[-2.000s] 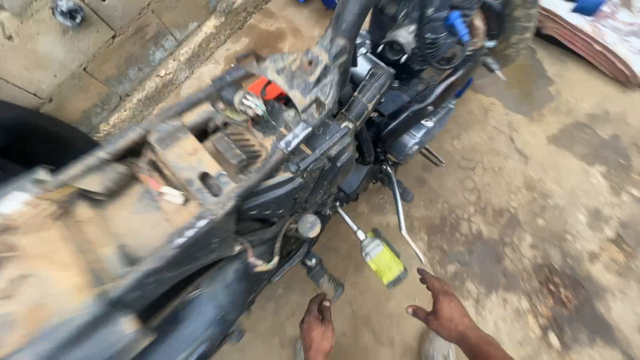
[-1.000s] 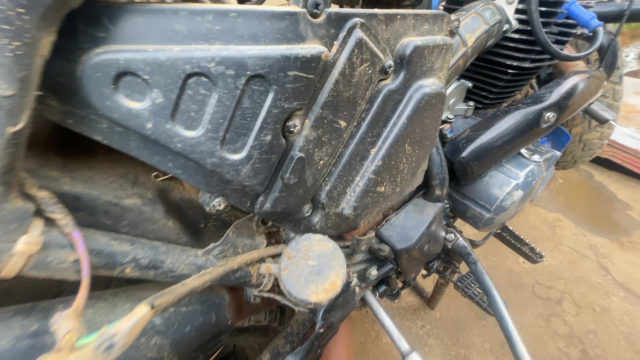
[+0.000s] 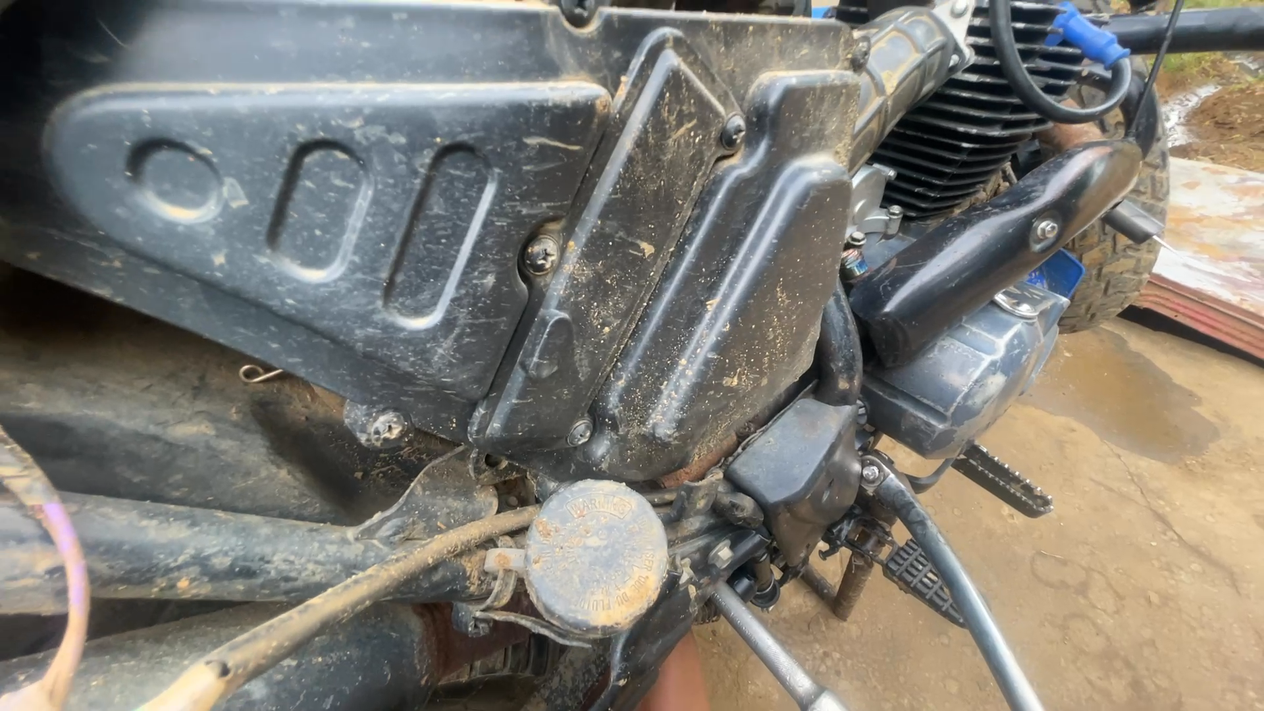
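Observation:
A small part of my left hand or forearm [image 3: 675,681] shows at the bottom edge, behind the motorcycle's frame; its fingers are hidden, so what it holds or touches cannot be told. My right hand is out of view. Just above the visible skin is a round, dirty fluid reservoir cap [image 3: 596,556] with raised writing. A metal rod [image 3: 765,640] slants down beside it. Farther right hangs a curved metal lever [image 3: 953,583]. The muddy black plastic side housing [image 3: 336,227], held by screws, fills the upper left.
The finned engine cylinder [image 3: 948,138], black exhaust shield [image 3: 997,247] and ribbed footpeg [image 3: 1002,481] lie to the right. A muddy hose [image 3: 355,597] crosses the lower left. Beyond are a tyre [image 3: 1116,267], wet concrete ground [image 3: 1136,553] and a worn flat panel [image 3: 1215,227].
The view has moved in close to the motorcycle's side. Both hands showed near the yellow-green object two seconds ago; now only a bit of skin shows at the bottom.

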